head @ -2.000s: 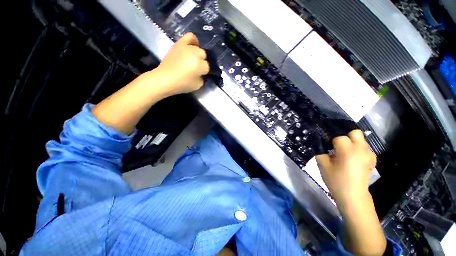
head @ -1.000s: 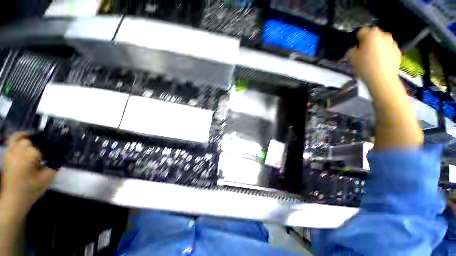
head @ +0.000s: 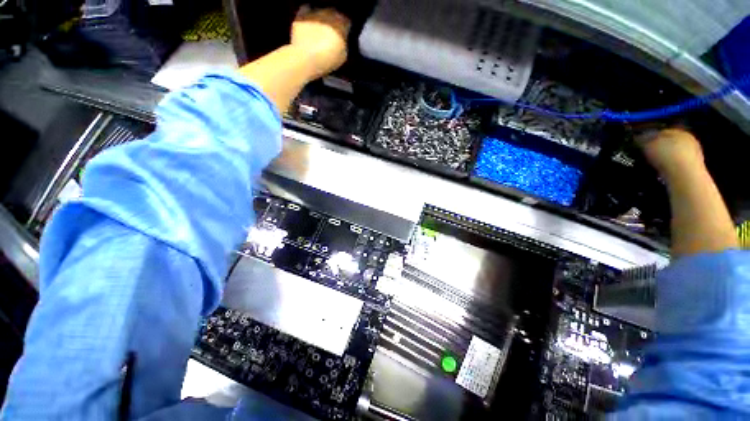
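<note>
My left hand (head: 321, 39) reaches to a dark bin area at the top left of the bin row; its fingertips are lost in shadow. My right hand (head: 673, 153) reaches into a dark bin at the right, its fingertips also hidden. Below lies a black circuit board (head: 280, 363) with a silver-white heat sink (head: 289, 304) on it, partly behind my left sleeve. A ribbed metallic carrier plate (head: 417, 335) with a green round sticker and white label sits right of it. Another circuit board (head: 585, 339) is at the right.
Between my hands are a bin of silvery leaded components (head: 419, 136) and a bin of blue components (head: 526, 171). A perforated white piece (head: 448, 43) overhangs them. A blue coiled cord (head: 658, 109) crosses above the bins. A metal rail (head: 370, 177) runs in front of the bins.
My left hand has moved from the board's near edge up to the bins. My right hand has gone from the board to a bin at the right. The view has turned toward the bins.
</note>
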